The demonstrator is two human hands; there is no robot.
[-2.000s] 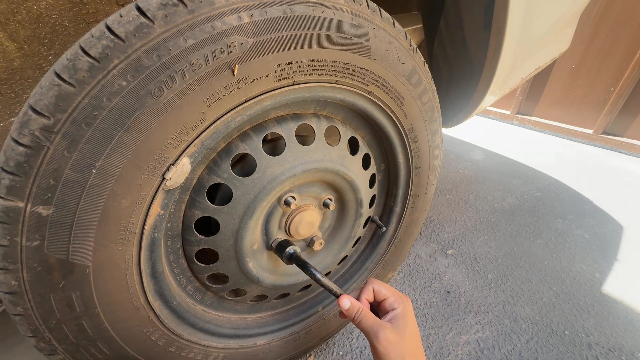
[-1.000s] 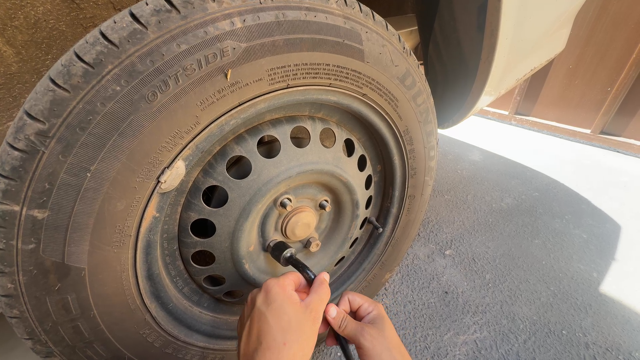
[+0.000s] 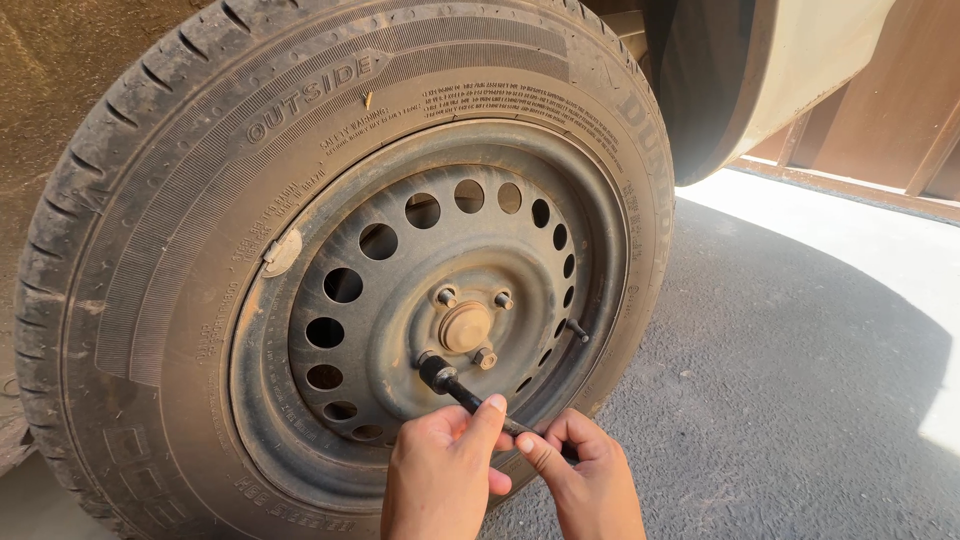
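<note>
A black lug wrench (image 3: 466, 397) has its socket over the lower-left stud position of a steel wheel rim (image 3: 352, 247). My left hand (image 3: 442, 469) is at the wrench shaft, its thumb and fingers around the middle part. My right hand (image 3: 589, 472) pinches the shaft farther down, near the handle end. A lug nut (image 3: 485, 358) sits at the lower right of the rusty center cap (image 3: 464, 327). Above the cap, two studs (image 3: 447, 298) show bare threads. Whatever is inside the socket is hidden.
A dusty tire (image 3: 172, 217) surrounds the rim, with a wheel weight (image 3: 283, 253) clipped on the rim edge and a valve stem (image 3: 577, 330) at right. The car's body panel (image 3: 806, 67) overhangs at upper right. Gray pavement (image 3: 735, 375) lies beside the wheel; a brown metal gate (image 3: 885, 127) stands behind.
Two seconds ago only my right hand was in view, holding the wrench shaft. My left hand has since come in and taken the shaft nearer the socket.
</note>
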